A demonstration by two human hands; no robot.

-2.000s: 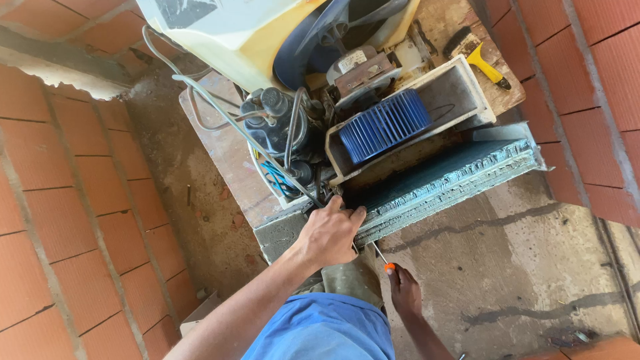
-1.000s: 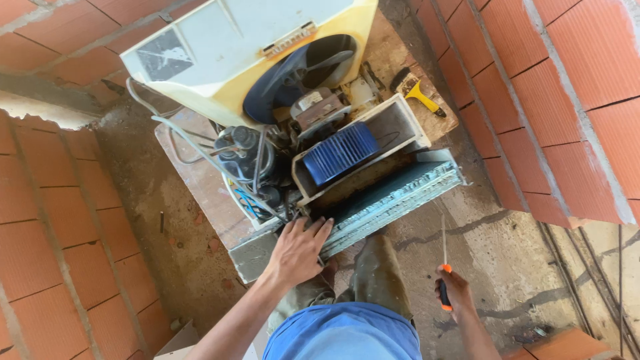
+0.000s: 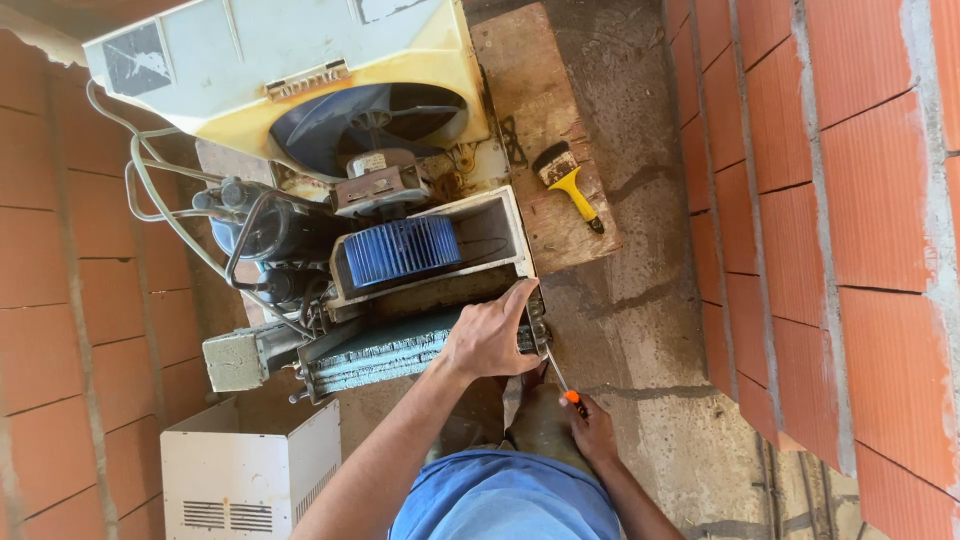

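An opened air conditioner with a blue blower wheel, a fan motor, a black compressor and a finned coil rests on a wooden board. My left hand lies over the right end of the coil, fingers spread toward the casing corner. My right hand grips a screwdriver by its orange and black handle. The screwdriver's tip is at the coil's right end, by the bent tubes; whether it touches a screw cannot be told.
A paintbrush with a yellow handle lies on the wooden board. Behind the blower stands the yellowed housing with a large fan. A white metal cover stands at lower left. Brick walls rise on both sides; rods lie at lower right.
My left hand has moved from the coil's left end to its right end. The screwdriver, held away from the unit one second ago, now has its tip at the coil's right end. The view has shifted.
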